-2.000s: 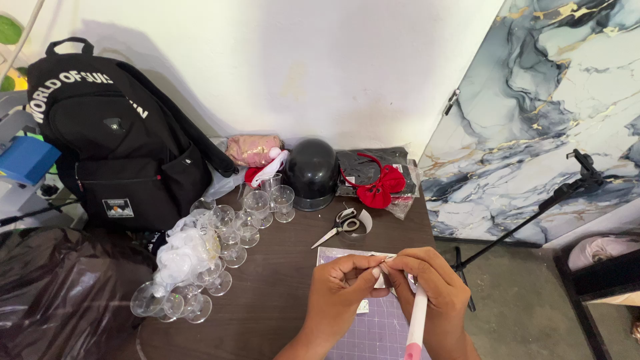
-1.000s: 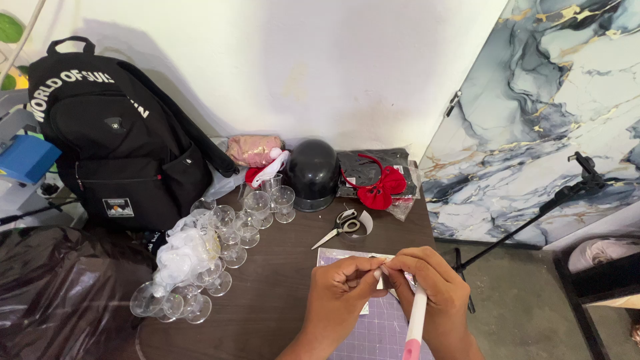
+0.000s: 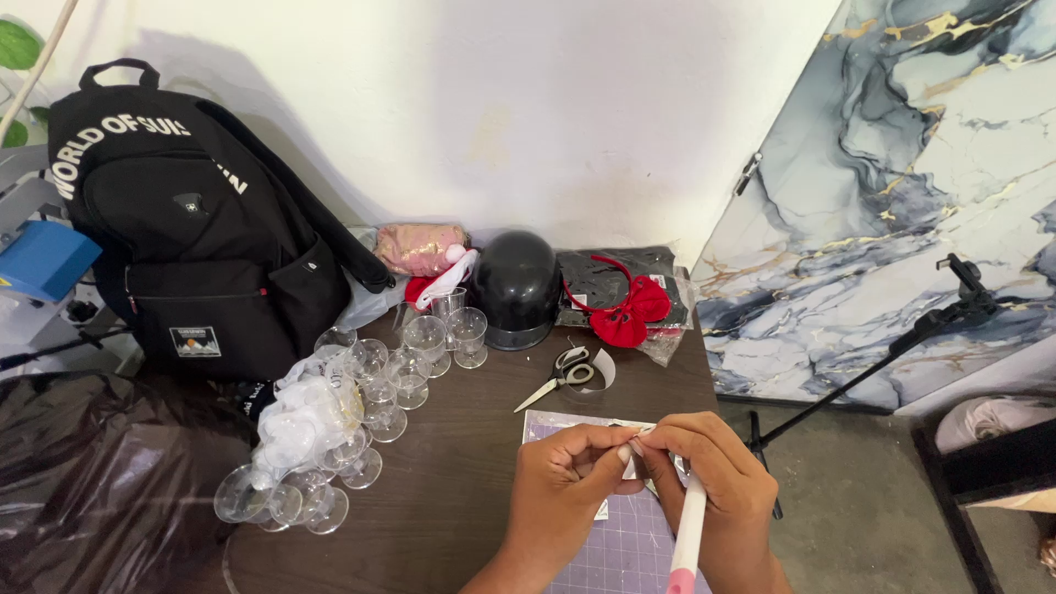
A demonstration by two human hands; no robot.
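My left hand (image 3: 569, 487) pinches a small pale piece (image 3: 637, 437) between thumb and fingertips, above a purple gridded cutting mat (image 3: 615, 544). My right hand (image 3: 718, 478) meets it there, its fingertips on the same piece, which is too small and covered to name. A white and pink pen-like tool (image 3: 690, 528) is also held in my right hand, its pink end toward the bottom edge; its other end is hidden by the fingers. Beyond the mat lie scissors (image 3: 557, 378) with black and white handles, beside a curled clear and white strip (image 3: 605, 371).
Clear plastic goblets (image 3: 386, 417) and a white plastic bag (image 3: 305, 421) stand left of the mat. Behind are a black backpack (image 3: 198, 223), a black helmet (image 3: 516, 285), a red bow headband (image 3: 631, 312) and a pink pouch (image 3: 421, 247). A black stand (image 3: 874, 359) is at right.
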